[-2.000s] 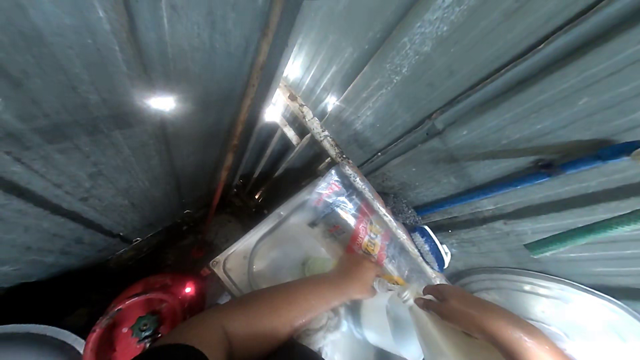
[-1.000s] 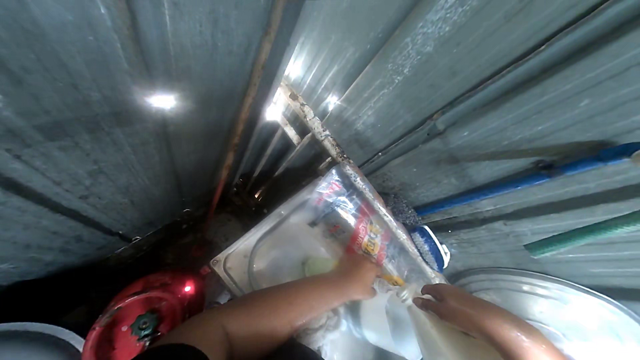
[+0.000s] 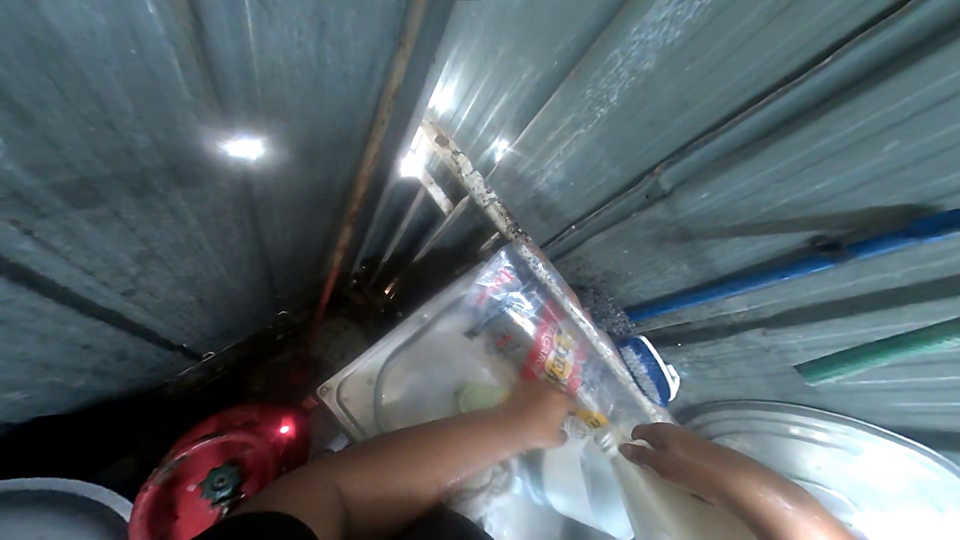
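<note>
My left hand reaches over a metal sink, fingers curled by the red-printed clear plastic packaging and a clear bottle neck; what it grips is hidden. My right hand holds the upper end of a pale, translucent plastic container, its thumb and fingers near the neck. The necks of the two containers lie close together between my hands. Under my left hand in the sink shows a pale green round thing. Below the hands is a whitish, translucent thing, partly hidden by my left forearm.
A large round metal basin stands at the right. A blue-and-white brush-like thing sits behind the sink's edge. A red gas cylinder with a green valve knob is at lower left, beside a grey round vessel. Corrugated metal walls, a blue pipe and a green hose border the space.
</note>
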